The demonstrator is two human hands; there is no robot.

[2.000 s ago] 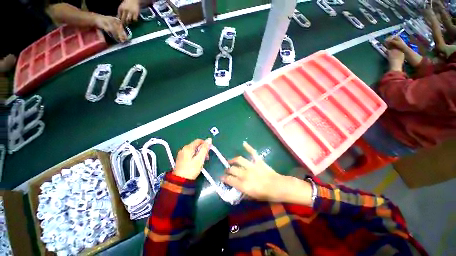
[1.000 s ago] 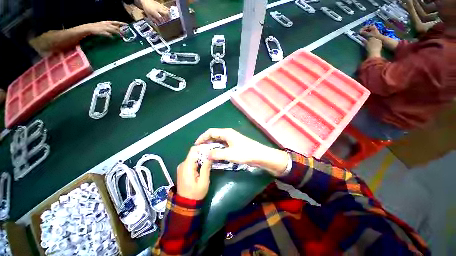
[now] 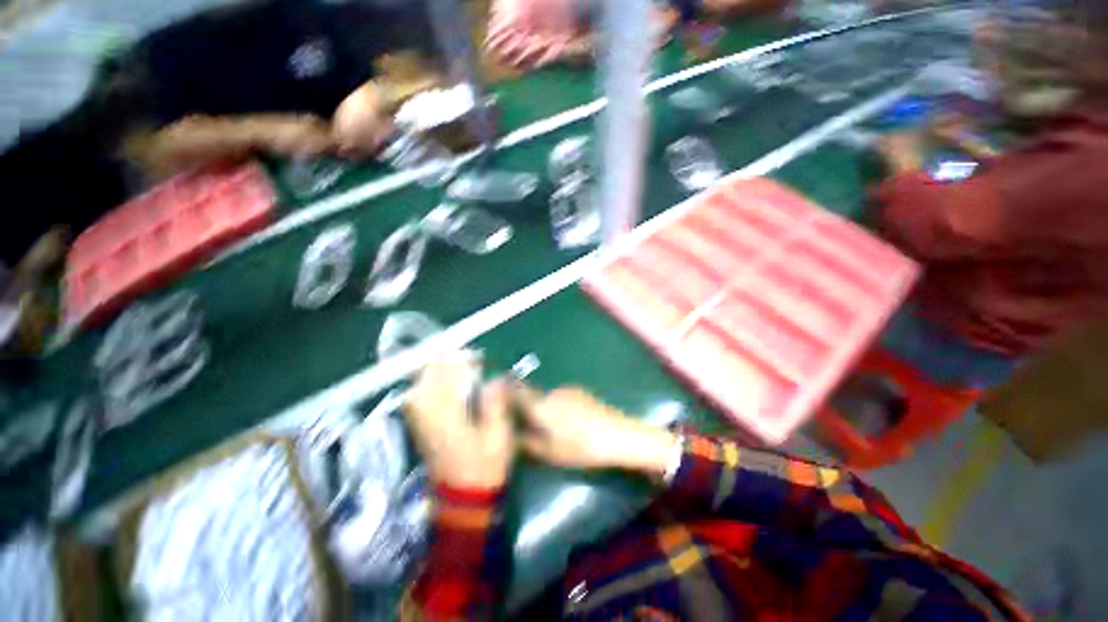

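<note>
The whole view is motion-blurred. My left hand (image 3: 462, 419) is raised over the near bench, with a white looped housing (image 3: 407, 334) projecting beyond its fingers; it appears to grip it. My right hand (image 3: 571, 425) is just to the right, its fingertips close to the left hand; blur hides whether they hold anything. A small white piece (image 3: 525, 365) shows just beyond the hands. More white housings (image 3: 371, 486) lie bunched left of my left wrist. A cardboard box of white fittings (image 3: 225, 535) stands at lower left.
A pink-red compartment tray (image 3: 759, 304) lies to the right, beside an upright post (image 3: 622, 134). Scattered housings (image 3: 326, 265) lie on the green belt. Another pink-red tray (image 3: 170, 237) and a person's arm are across it. A person in a red sleeve (image 3: 1008, 231) sits at right, near a red-orange stool (image 3: 893, 407).
The view has shifted and blurred. The held housing, earlier low between both hands, now projects up and left past my left hand. The small white piece, covered a second ago, shows again.
</note>
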